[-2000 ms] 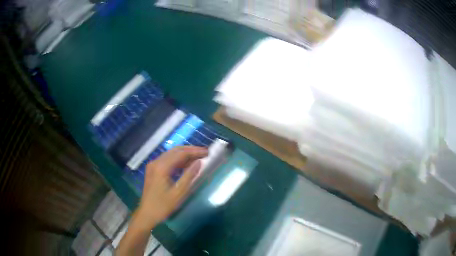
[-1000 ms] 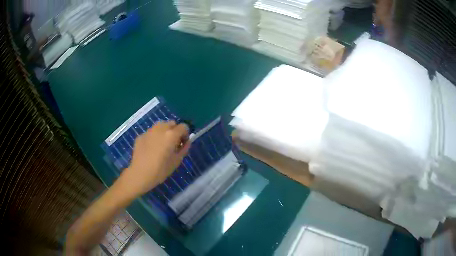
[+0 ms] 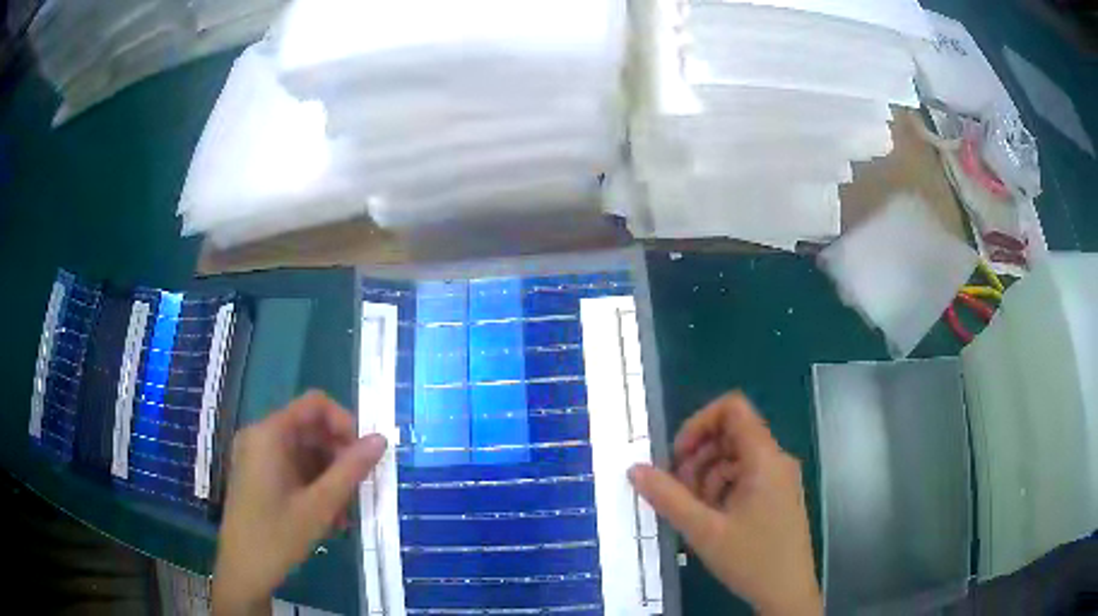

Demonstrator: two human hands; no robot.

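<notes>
A dark blue solar cell array (image 3: 500, 505) with thin silver cross lines and a white strip down each long side lies in front of me on a slightly larger pale sheet (image 3: 518, 264). A lighter blue glare patch covers its upper part. My left hand (image 3: 301, 481) is at the array's left edge, thumb tip on the left white strip. My right hand (image 3: 728, 493) is at the right edge, thumb tip on the right white strip. The fingers of both hands are curled beside the edges, and both hands seem to hold the array by its sides.
Piles of cell arrays (image 3: 181, 385) lie at left. Tall stacks of white film (image 3: 482, 144) stand behind on a cardboard base (image 3: 295, 247). At right are a small film piece (image 3: 903, 271), coloured bands (image 3: 975, 307), a frosted glass sheet (image 3: 891, 481), a pale-green stack (image 3: 1042, 421) and a plastic bag (image 3: 1005, 144).
The view has swung right from the cell piles. My left hand has left the piles. My right hand has come into view, and an array now lies between both hands.
</notes>
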